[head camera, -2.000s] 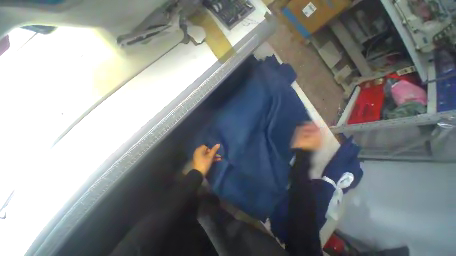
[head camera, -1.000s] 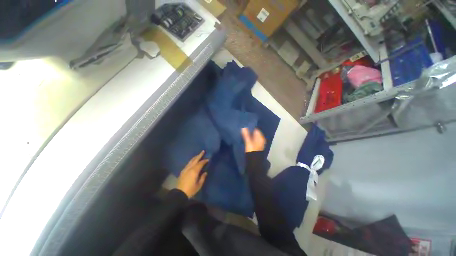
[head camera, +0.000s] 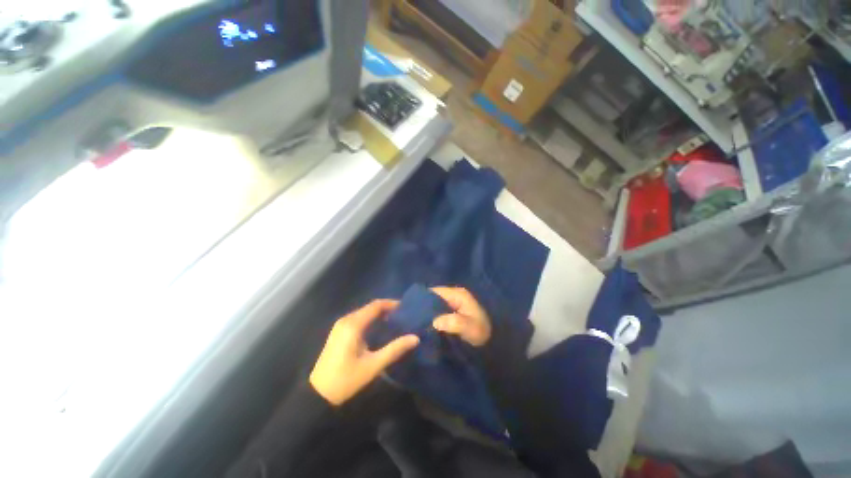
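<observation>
My left hand (head camera: 350, 354) and my right hand (head camera: 464, 316) hold a folded part of a navy fabric piece (head camera: 416, 308) between their fingertips, close together above the lap. The rest of the navy cloth hangs down below the hands. More loose navy pieces (head camera: 481, 235) lie behind them on the pale side surface (head camera: 570, 292). A navy bundle tied with a white strip (head camera: 618, 329) lies to the right of my right sleeve.
The white machine table (head camera: 233, 249) with its ruled front edge is at left, under the sewing machine's lit control panel (head camera: 229, 42). A black tray of small parts (head camera: 389, 103) sits at the table's end. A cardboard box (head camera: 530, 70) and shelves with a red bin (head camera: 648, 213) stand beyond.
Both hands have come together and lifted an edge of navy cloth between them; my left hand was flat on the cloth before. The view has shifted, bringing the control panel in.
</observation>
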